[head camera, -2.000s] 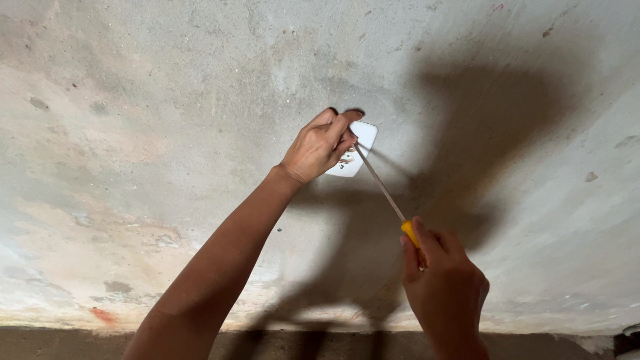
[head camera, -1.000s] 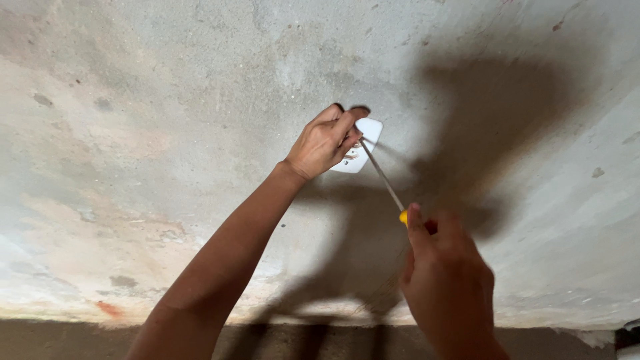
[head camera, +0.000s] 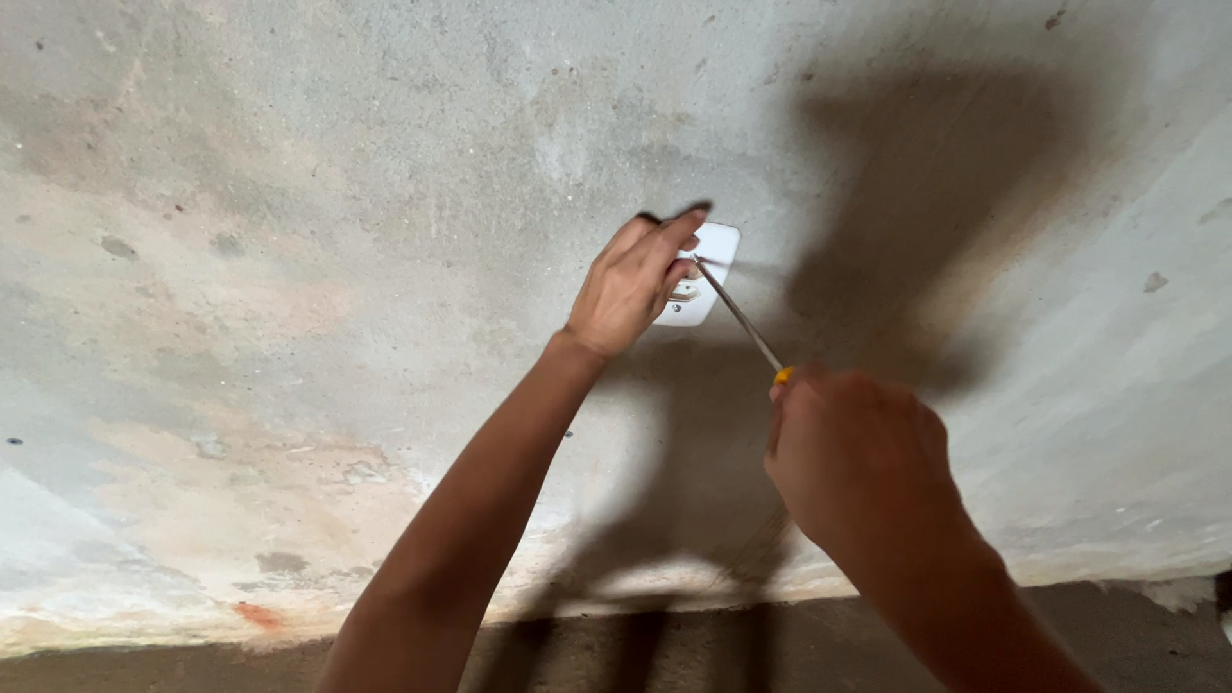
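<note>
A white wall socket plate (head camera: 720, 252) lies against the wall, with a screw showing near its lower end. My left hand (head camera: 630, 284) covers the plate's left part, its fingers at the upper half around the screwdriver's tip; whether they pinch anything is hidden. My right hand (head camera: 857, 452) is closed around the yellow handle of a screwdriver (head camera: 741, 316), whose metal shaft slants up and left to the upper part of the plate. Most of the handle is hidden in the right hand.
The stained plaster wall (head camera: 289, 192) fills most of the view. A dark floor (head camera: 1088, 635) runs along the bottom edge. Shadows of the arms and body fall across the wall, right of the plate and below it.
My right hand has turned about the screwdriver's handle, and less of the yellow shows than before. My left hand stays at the plate.
</note>
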